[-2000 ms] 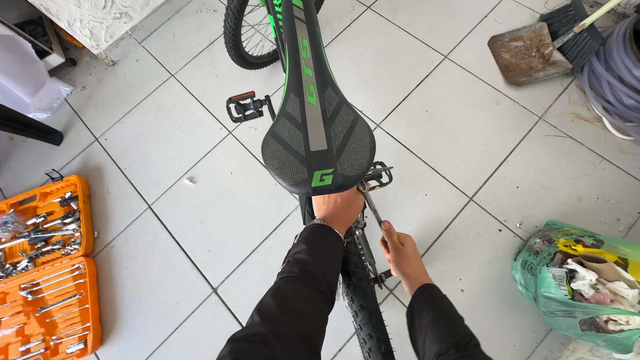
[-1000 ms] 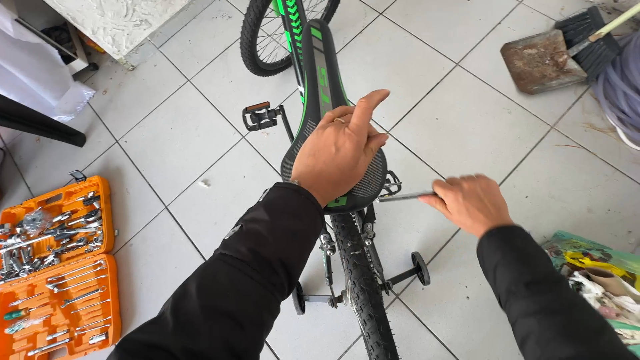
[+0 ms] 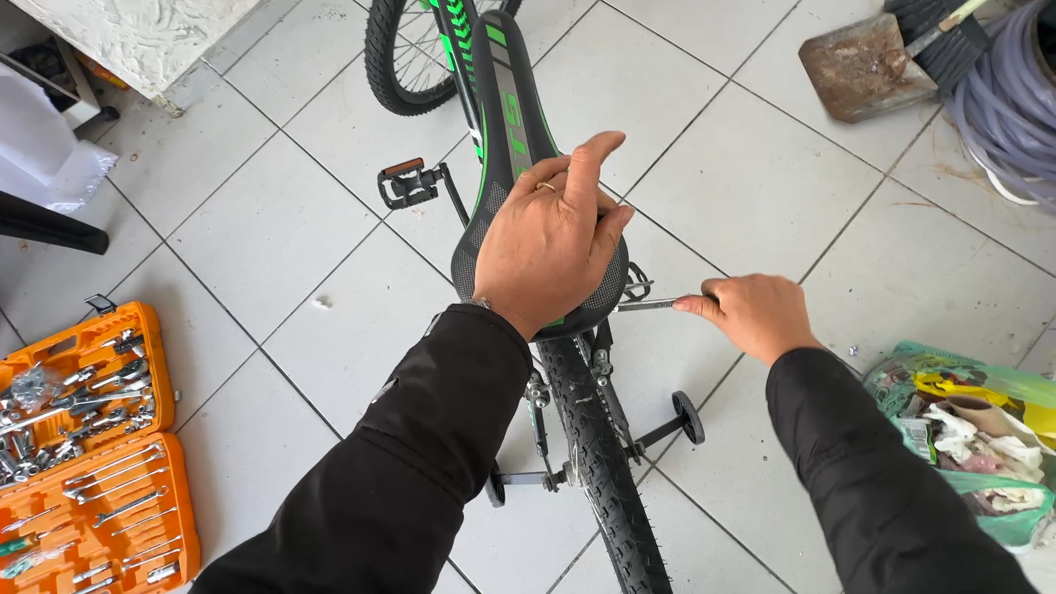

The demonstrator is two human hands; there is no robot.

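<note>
A black bicycle saddle (image 3: pixel 513 99) with green trim points away from me above the rear tire (image 3: pixel 606 470). My left hand (image 3: pixel 553 239) rests on the back of the saddle, its index finger raised and thumb apart, with a ring on one finger. To the right, my right hand (image 3: pixel 755 313) is closed around the end of a metal wrench (image 3: pixel 648 304). The wrench's far end is hidden under the saddle's rear edge. Small training wheels (image 3: pixel 687 418) flank the rear tire. One pedal (image 3: pixel 408 183) shows left of the saddle.
An orange tool case (image 3: pixel 177 495) of sockets and wrenches lies open at lower left. At right is a green plastic bag (image 3: pixel 949 355) of rubbish. A rusty dustpan (image 3: pixel 866 70), a brush (image 3: pixel 949 49) and coiled hose (image 3: pixel 1002 99) are at upper right; a black furniture leg (image 3: pixel 49 224) is at left.
Two seconds ago my left hand was below the saddle's rear; it is now on top. My right hand has moved outward to the right with the wrench, which now lies nearly level in view.
</note>
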